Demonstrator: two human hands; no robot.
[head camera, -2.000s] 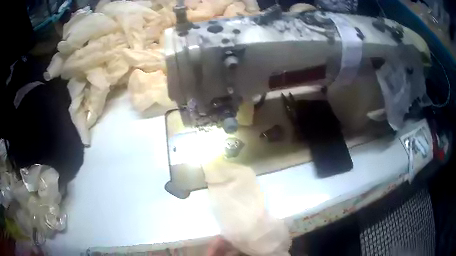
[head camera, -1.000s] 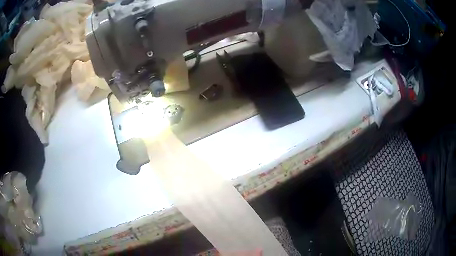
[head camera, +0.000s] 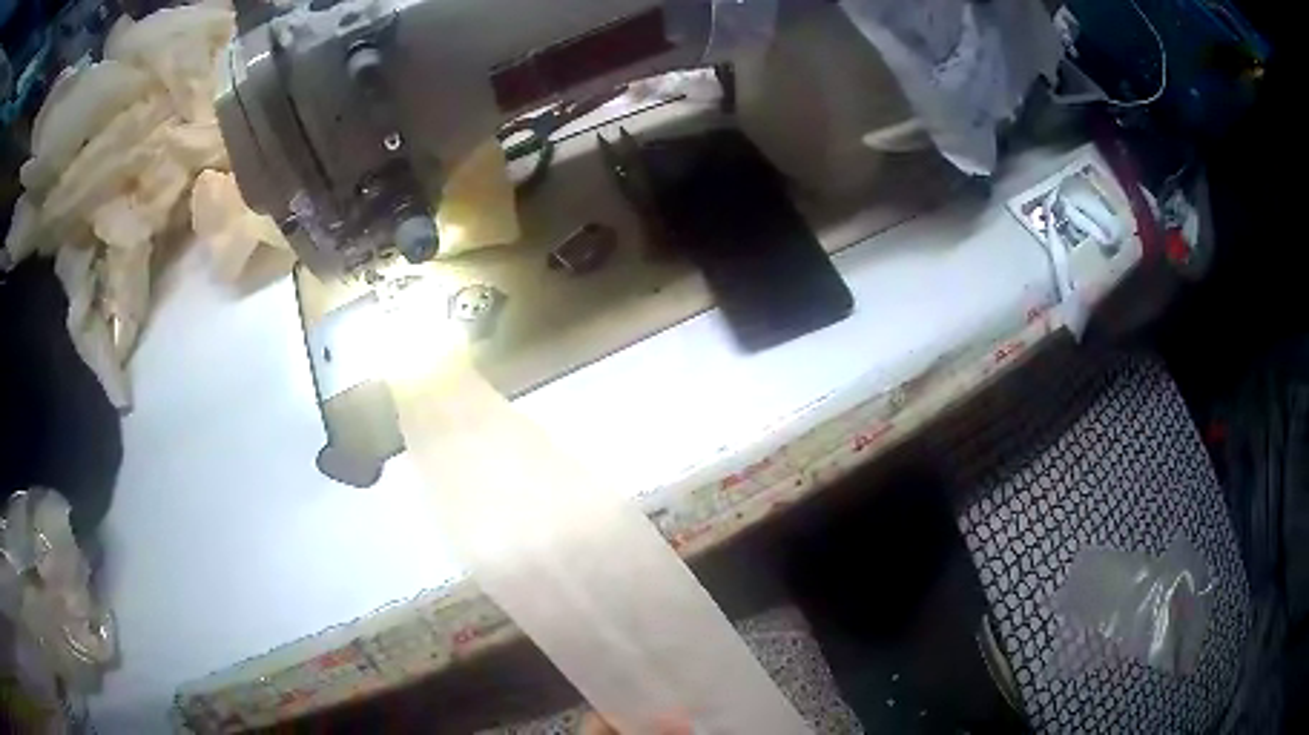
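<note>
A pale cream fabric strip (head camera: 574, 567) runs from under the needle area of the sewing machine (head camera: 323, 122) over the table's front edge to the bottom of the picture. It looks flat and stretched. The presser foot and needle are lost in the white glare (head camera: 395, 323). Only the fingertips of one hand show at the bottom edge, on the strip's left part. It looks like my left hand (head camera: 639, 725), pinching the strip; the rest is cut off. My right hand is not in view.
A heap of cream pieces (head camera: 129, 158) lies behind and left of the machine. A smaller shiny bunch (head camera: 50, 603) is at the left edge. A black rectangle (head camera: 747, 237) and a small dark metal piece (head camera: 580, 249) lie on the bed. A patterned seat (head camera: 1105, 503) holds clear plastic.
The view has swung right and down, so the machine sits further up and left. The strip, bunched two seconds ago, now runs long and flat. The fingertips remain at the bottom edge.
</note>
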